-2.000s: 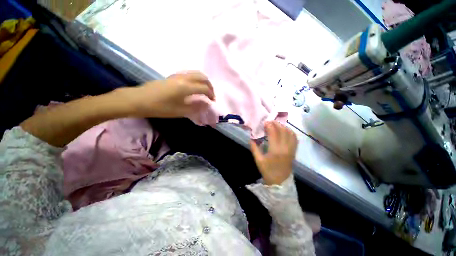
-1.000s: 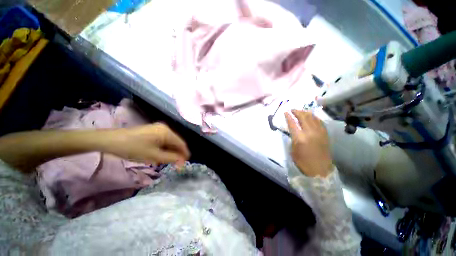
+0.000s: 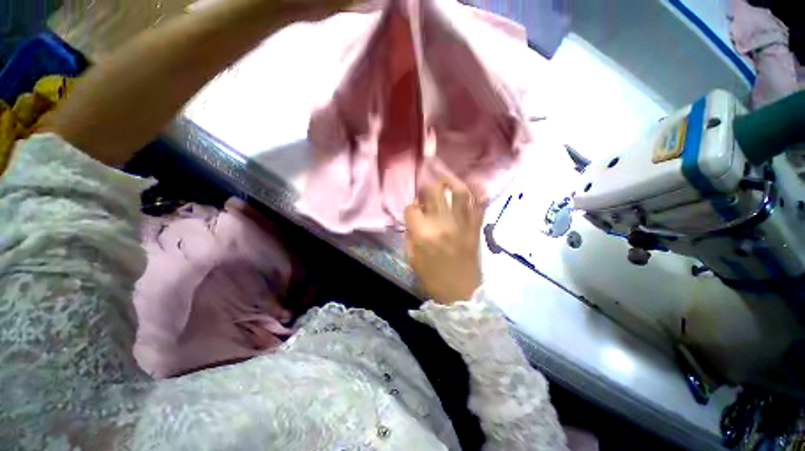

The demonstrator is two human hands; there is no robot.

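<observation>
A pink garment piece (image 3: 468, 106) is lifted at its top and hangs in folds over the white table, left of the sewing machine. My right hand (image 3: 446, 229) is at its lower edge with the fingers closed on the cloth. My left arm reaches forward across the top left; the left hand is cut off by the top edge of the picture. The white sewing machine head (image 3: 658, 176) stands to the right, with no cloth under its needle area (image 3: 559, 218).
A heap of pink pieces (image 3: 207, 282) lies below the table's front edge at the left. Yellow cloth (image 3: 44, 95) and a blue bin (image 3: 33, 60) are at the far left. Dark-handled snips (image 3: 693, 374) lie right of the machine bed. More pink cloth (image 3: 759, 44) is at the top right.
My right hand has moved left from beside the needle area onto the garment piece. My left arm has moved up and forward from the lap heap. The garment piece is now raised and folded.
</observation>
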